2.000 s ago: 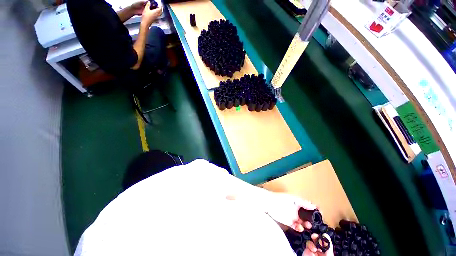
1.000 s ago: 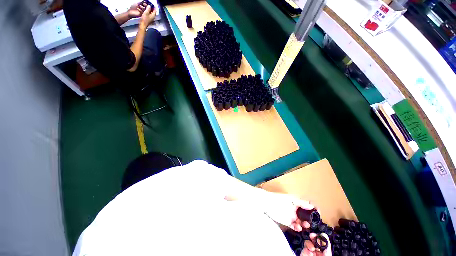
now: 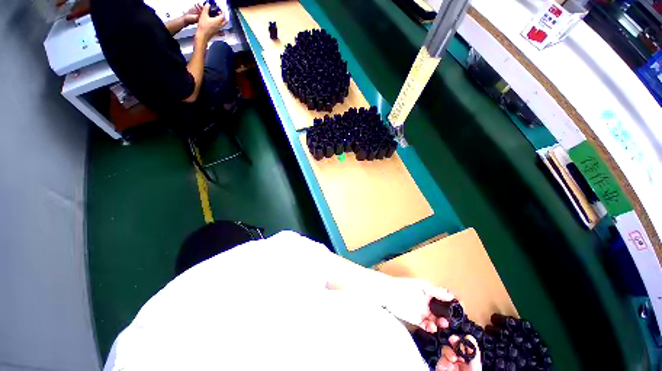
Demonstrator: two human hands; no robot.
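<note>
My left hand [image 3: 430, 307] holds a black hollow barrel [image 3: 446, 311] tilted, its open end facing right. My right hand [image 3: 451, 356], small and partly cut off by the lower frame edge, holds a thin black ring [image 3: 465, 349] just below the barrel. Ring and barrel are apart. More black barrels [image 3: 517, 346] stand massed beside and beneath my hands on a tan cardboard sheet [image 3: 464, 264]. My white sleeve covers much of the lower view.
Black pieces [image 3: 351, 135] stand grouped on a tan board [image 3: 374, 203] on the teal bench, with another round group [image 3: 315, 70] beyond. A metal post [image 3: 428, 61] rises at the bench's right edge. A person in dark clothing [image 3: 145, 54] sits at upper left. A white curved shelf [image 3: 566, 94] runs right.
The view has shifted slightly. My hands keep the barrel and the ring in nearly the same place. The seated person's hands have moved a little.
</note>
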